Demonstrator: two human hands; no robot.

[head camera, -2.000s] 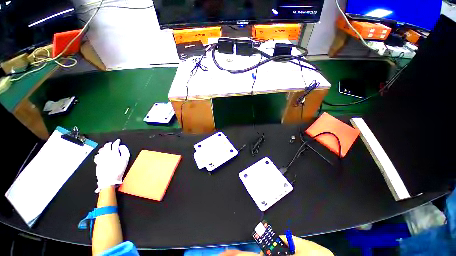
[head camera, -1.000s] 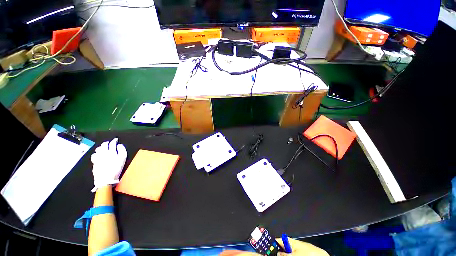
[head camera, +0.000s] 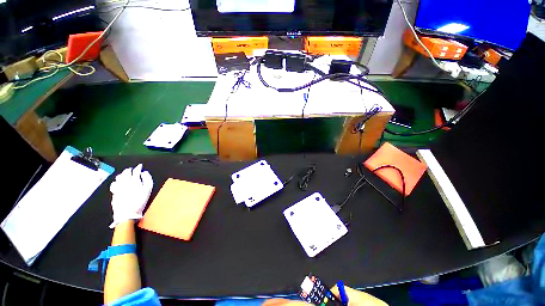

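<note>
My right hand (head camera: 358, 297), cut off by the bottom edge, holds a black remote control (head camera: 317, 291) with coloured buttons and a blue marker pen (head camera: 342, 293). My left hand (head camera: 131, 192), in a white glove, rests on the black mat, holding nothing that I can see, between the clipboard and an orange foam pad (head camera: 178, 208). A white box (head camera: 315, 223) lies at the centre right with a black cable plugged into its right edge. A second white box (head camera: 257, 183) lies behind it to the left, with a thin lead at its side.
A clipboard (head camera: 54, 203) lies at left. Another orange pad (head camera: 395, 168) with a cable over it and a long white strip (head camera: 451, 200) lie at right. A white-topped shelf (head camera: 299, 98) with adapters stands behind, below a monitor (head camera: 293, 18). More white boxes (head camera: 166, 136) lie on the green surface.
The centre monitor now shows a bright white panel. The white boxes on the green surface behind have moved left, and another shows beside the shelf. My hands have barely moved.
</note>
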